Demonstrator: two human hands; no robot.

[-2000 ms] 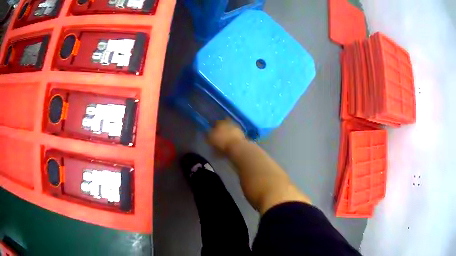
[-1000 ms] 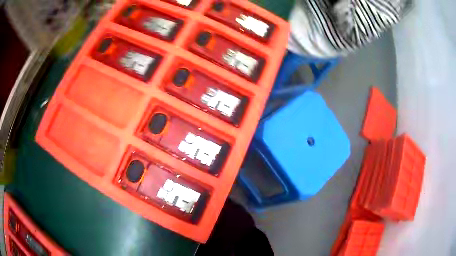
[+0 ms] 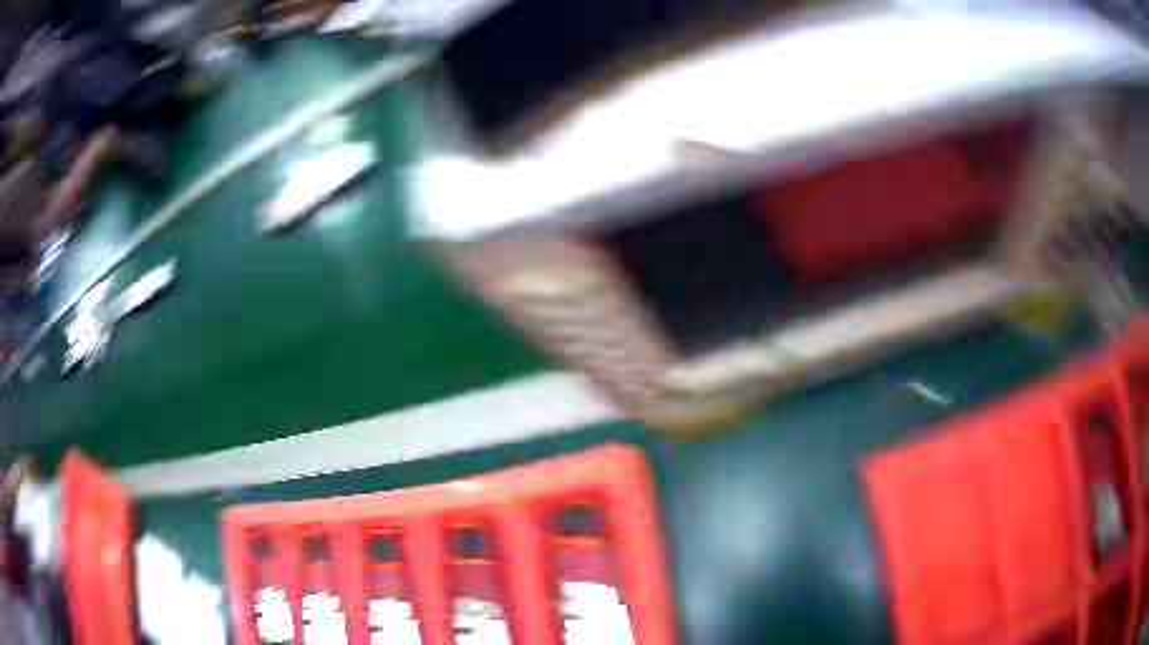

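A salmon-red tray [image 3: 640, 529] stands on the green bench at the bottom of the view, cut off by the lower edge. Several red phone housings [image 3: 581, 557] with black ends and silvery-white areas lie in its pockets. A second red tray [image 3: 939, 529] is at the right, with a housing [image 3: 1105, 485] in a pocket near the edge. The picture is strongly blurred by motion. Neither of my hands can be seen.
A boxy pale-framed machine or monitor [image 3: 756, 139] with dark and red areas stands behind the trays. A pale rail [image 3: 378, 435] crosses the green bench [image 3: 302, 340]. White items [image 3: 318, 183] lie beyond the rail. Another red tray edge [image 3: 98, 548] is at lower left.
The view has swung from the blue stool, floor and near tray up to the bench, rail and machine. The stool and stacked trays are out of view.
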